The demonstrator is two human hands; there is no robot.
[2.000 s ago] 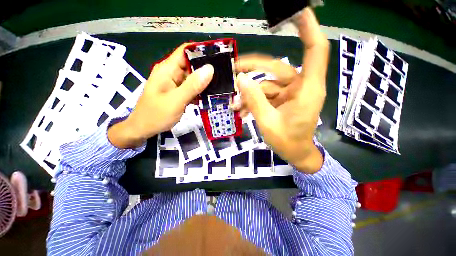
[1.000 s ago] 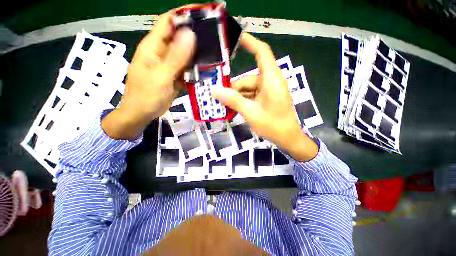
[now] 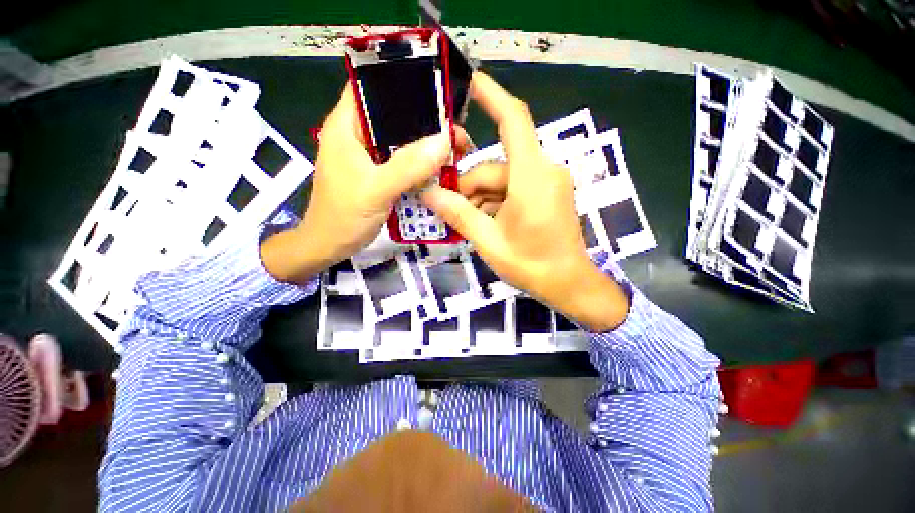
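Note:
A red phone (image 3: 404,95) is held upright above the middle sheets, its dark display at the top and its pale keypad area (image 3: 421,220) below. My left hand (image 3: 351,190) grips its left side, thumb across the front below the display. My right hand (image 3: 532,210) holds the lower right side between thumb and fingers. A dark film piece (image 3: 461,75) hangs at my raised right index fingertip, partly behind the phone's right edge. The phone's back is hidden.
Filled die-cut sheets (image 3: 492,326) overlap under my hands. More are stacked at right (image 3: 765,185). White lattice sheets (image 3: 171,190) lie at left. A pink fan (image 3: 15,401) and a red object (image 3: 768,391) stand below the green bench.
The phone has moved up from its place two seconds ago and now stands steadier than one second ago. My left thumb has moved from the display to below it. The dark film has come down beside the phone.

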